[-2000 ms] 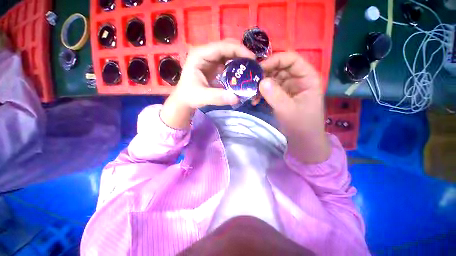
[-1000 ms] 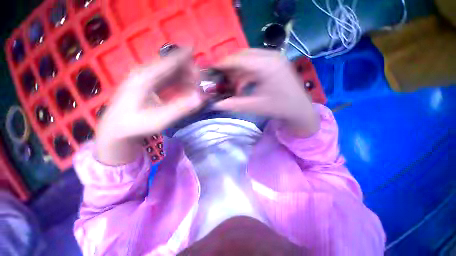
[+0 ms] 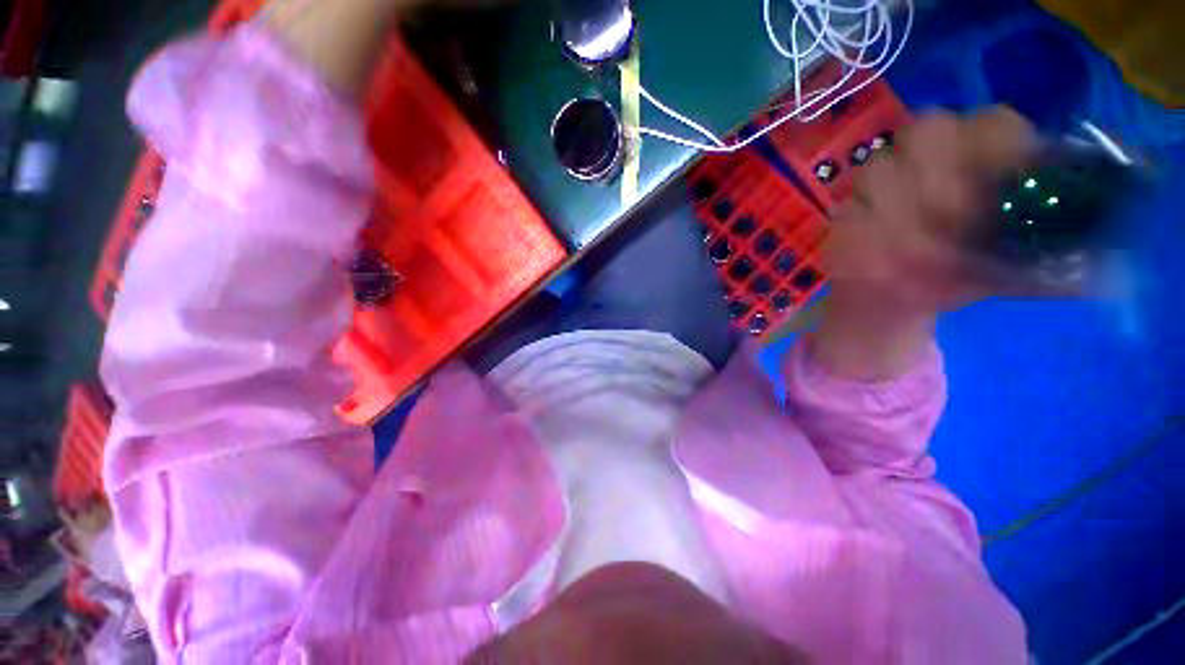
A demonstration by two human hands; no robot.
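My right hand [image 3: 916,214], blurred, is raised at the right over the blue floor. It holds a dark, glossy round smartwatch head [image 3: 1040,214], close to the camera and blurred, with small light reflections on it. My left arm reaches up at the left; only the wrist and part of my left hand [image 3: 341,29] show, cut off by the top edge, and its fingers are hidden. The red foam tray [image 3: 448,175] lies tilted beside and partly behind my left sleeve. One dark watch head [image 3: 374,278] shows in it.
Two watch heads, one [image 3: 587,139] nearer the bench edge and one [image 3: 598,29] farther back, lie by the yellow tape strip [image 3: 630,111]. White cords [image 3: 845,59] are coiled at the top. A small-parts tray [image 3: 760,247] with dark pieces sits below the bench edge.
My hands have moved apart: the right out to the right with a watch head, the left up to the top edge. The view has turned, shifting and tilting the tray and bench.
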